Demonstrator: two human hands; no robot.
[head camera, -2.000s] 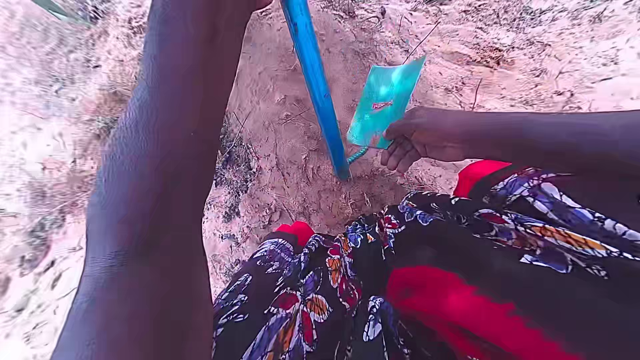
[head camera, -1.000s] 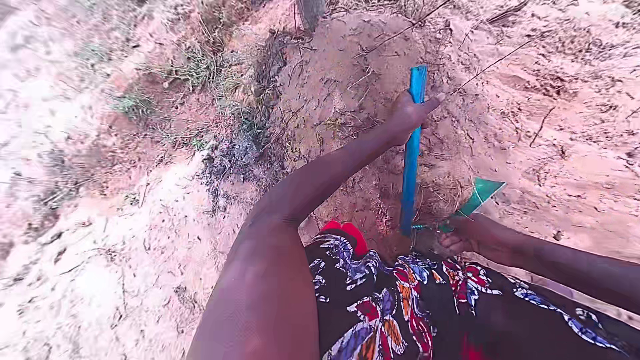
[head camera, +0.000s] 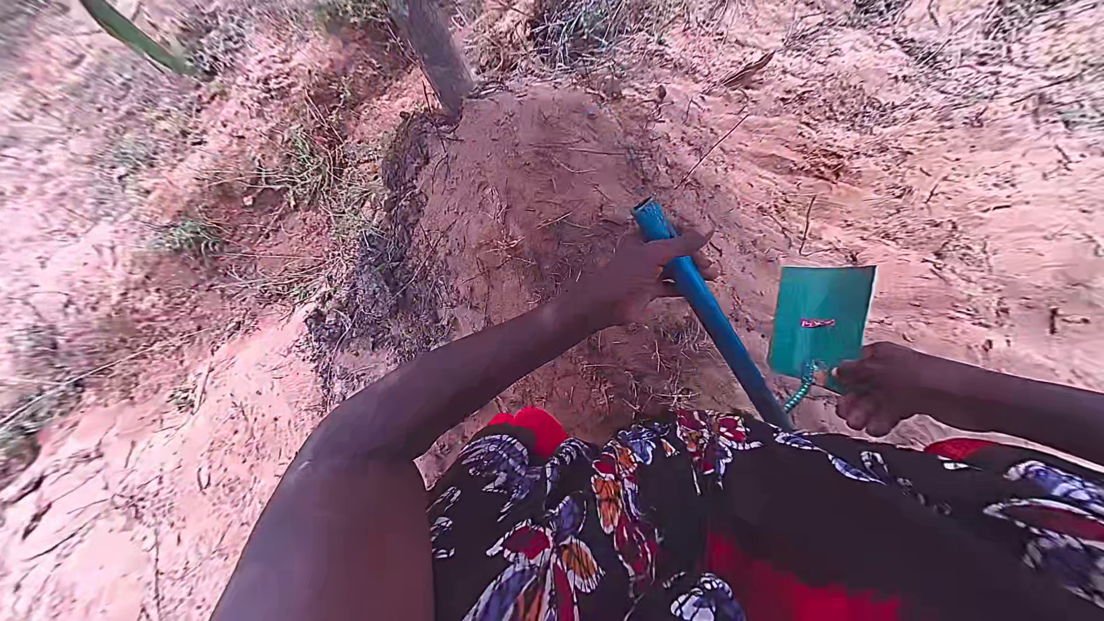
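Observation:
My left hand (head camera: 647, 272) is closed around the upper part of a blue tube (head camera: 720, 323), whose open end tilts up and away from me. The tube's lower end meets the patterned cloth over my lap. To its right, my right hand (head camera: 875, 388) holds the lower edge of a flat green blade-like plate (head camera: 824, 315), which bears a small red mark. A green coiled piece (head camera: 802, 388) runs between the plate and the tube's lower end; how it is fixed there cannot be told.
A mound of reddish soil (head camera: 535, 181) lies ahead, with a wooden post or trunk (head camera: 438, 56) at its far left edge. Dry grass and twigs (head camera: 315, 168) grow to the left. A long green leaf or stem (head camera: 134, 36) shows at the top left.
The plate, thin and angled one second ago, has turned its broad face into view. The blue tube now leans to the left at its top, where it stood nearly upright.

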